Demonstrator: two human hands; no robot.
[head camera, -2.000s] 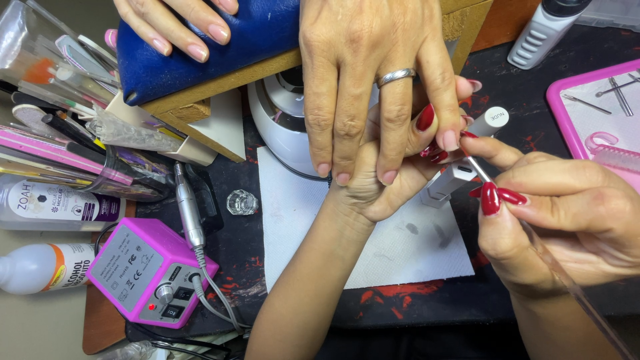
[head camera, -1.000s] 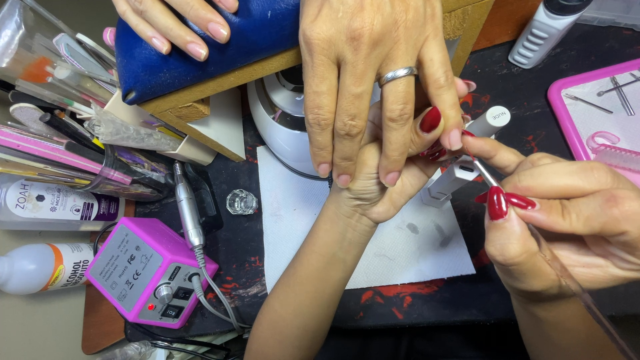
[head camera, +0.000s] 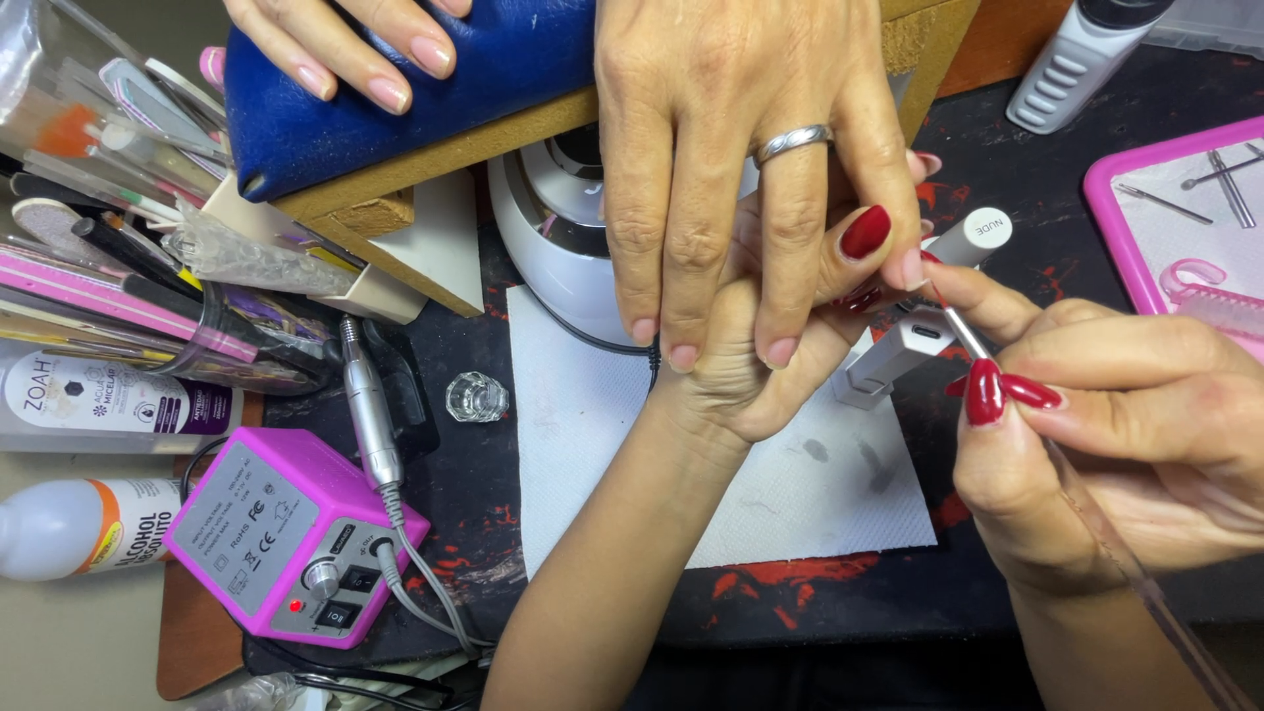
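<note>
My left hand (head camera: 731, 395), with dark red nails, lies palm up under a client's hand (head camera: 731, 178) that wears a silver ring, and its thumb and fingers grip one of the client's fingers. My right hand (head camera: 1096, 425) pinches a thin nail brush (head camera: 966, 331) with a clear handle. The brush tip is at the nail of the gripped finger; whether it touches cannot be told. Behind the fingers stand a white-capped bottle (head camera: 973, 237) and a small white device with a port (head camera: 904, 355). A white paper towel (head camera: 810, 504) lies beneath the hands.
A blue cushion (head camera: 513, 59) bears the client's other hand. Below it is a white rounded lamp (head camera: 563, 257). At left are a pink nail drill unit (head camera: 296, 533), its handpiece (head camera: 370, 415), a glass cup (head camera: 477, 397), bottles and tool holders. A pink tray (head camera: 1116, 207) is at right.
</note>
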